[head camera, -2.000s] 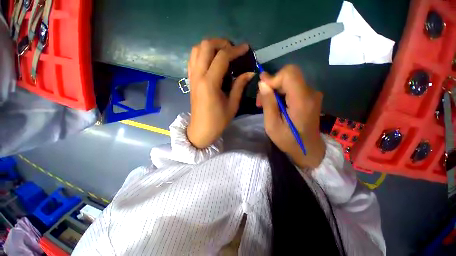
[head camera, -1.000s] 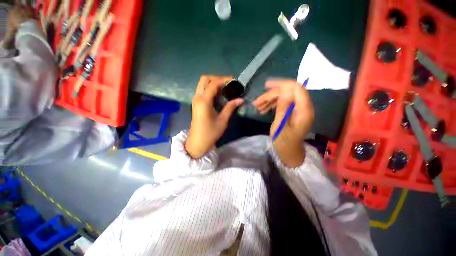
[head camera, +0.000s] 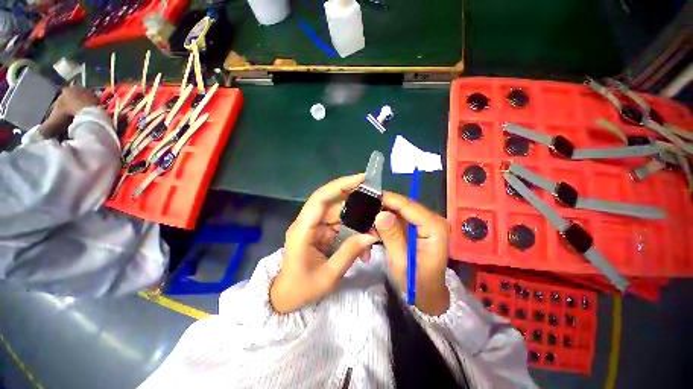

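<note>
A watch with a black, glossy, rounded-square face (head camera: 361, 210) is held upright between both hands, its face towards me. Its grey strap (head camera: 374, 169) points up and away. My left hand (head camera: 323, 243) grips the left and lower edge of the case. My right hand (head camera: 414, 247) holds the right edge with thumb and finger. A thin blue stick (head camera: 412, 243) is parked between the fingers of my right hand and points up. The rest of the strap is mostly hidden by the fingers.
A white cloth or paper (head camera: 410, 156), a silver-white clip (head camera: 380, 118) and a white cap (head camera: 318, 112) lie beyond. The right red tray (head camera: 486, 254) holds round dark parts and strapped watches. The left red tray (head camera: 199, 186) holds strapped watches. A person's sleeve (head camera: 72, 190) is at left. White bottle (head camera: 346, 29).
The view has lifted and shows more of the bench. My right hand has closed in from beside the watch onto its case. The watch face is now turned towards me; the blue stick stands nearly vertical.
</note>
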